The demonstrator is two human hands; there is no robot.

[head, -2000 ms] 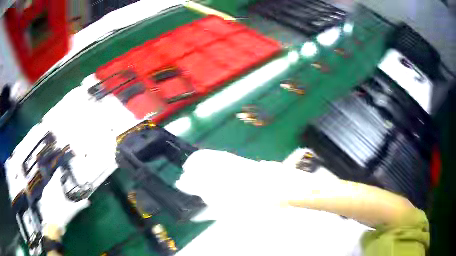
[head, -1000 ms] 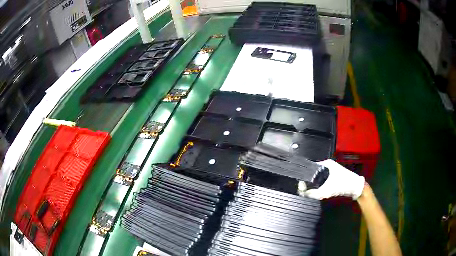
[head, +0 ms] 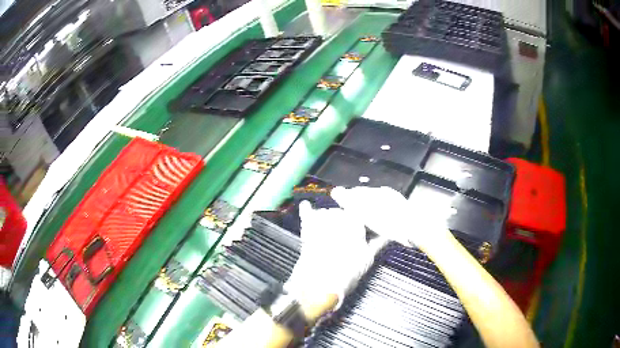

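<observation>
My left hand (head: 330, 255), in a white glove with a dark wristband, reaches over the packed phone middle frames (head: 262, 255). My right hand (head: 377, 211), also gloved, is just right of it, at a dark stack of frames with orange marks (head: 314, 190). Both hands touch or nearly touch this stack; the gloves hide most of it, and the left hand's grip is unclear. More packed frames (head: 401, 306) stand like ribs at the bottom. The black blister tray (head: 435, 173) lies beyond and to the right.
The green belt (head: 228, 173) runs on the left with a row of small parts. A red tray (head: 129, 211) and a black tray (head: 251, 71) lie across it. A single frame (head: 445, 76) lies on white beyond. Stacked black trays (head: 445, 30) and a red crate (head: 537, 197) are right.
My left hand has come into view over the packed frames. My right hand has moved left from the tray's right side towards its left side. The view has shifted, moving the trays rightward.
</observation>
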